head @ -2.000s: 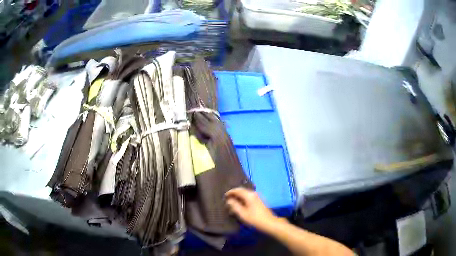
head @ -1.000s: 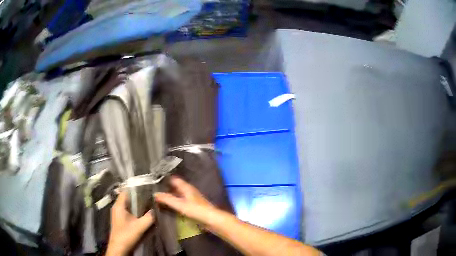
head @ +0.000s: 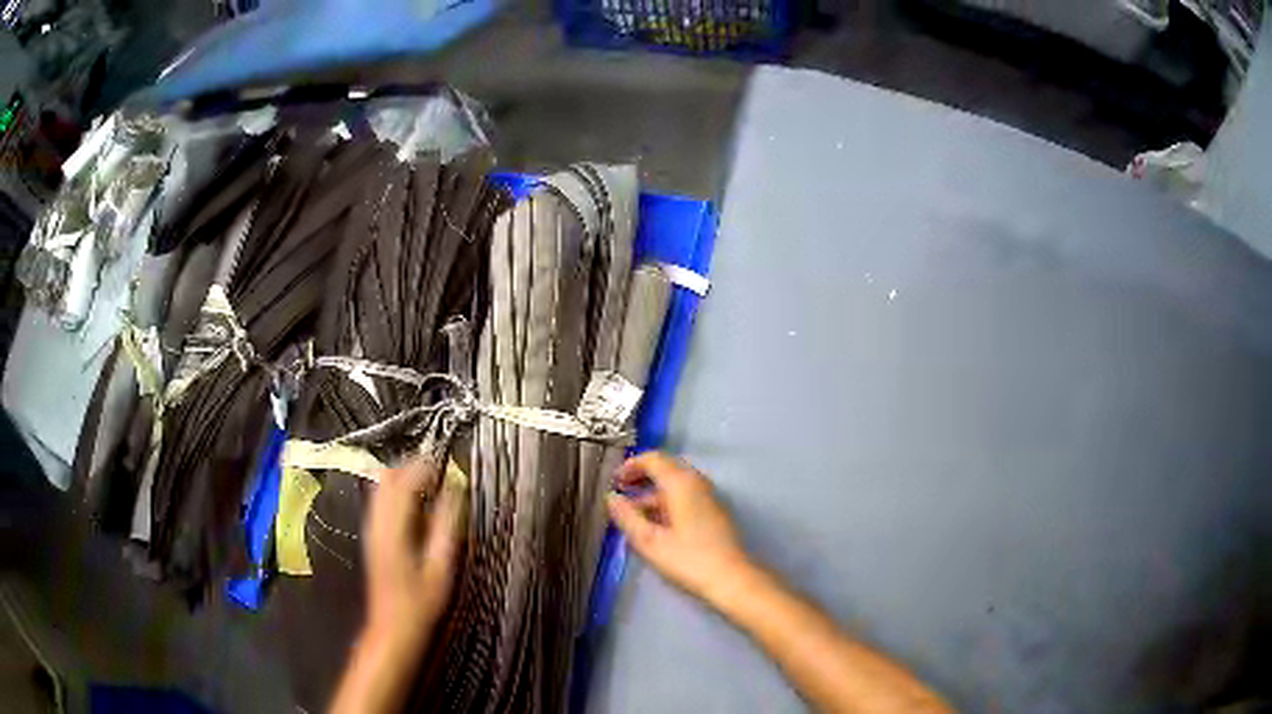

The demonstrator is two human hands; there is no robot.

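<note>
A tied bundle of grey-beige and brown cut pieces (head: 527, 314) lies lengthwise on the blue plastic crate. A pale knotted cloth strip (head: 537, 417) goes around its middle, with a white tag (head: 610, 400) at its right part. My left hand (head: 412, 544), blurred, is at the bundle's left side just below the knot; whether it grips anything is unclear. My right hand (head: 677, 516) is beside the bundle's right edge, thumb and fingers apart, with nothing visible in it.
More tied brown bundles (head: 398, 279) lie to the left, with a yellow slip (head: 296, 519) among them. The blue crate (head: 674, 349) shows beside the padded ironing table (head: 893, 391) on the right. A pale bundle (head: 91, 223) is at far left. Another blue crate (head: 677, 21) stands behind.
The grey-beige bundle has moved right, from among the brown bundles onto the crate area. My hands have moved apart, and my right hand has left its front. The view has shifted.
</note>
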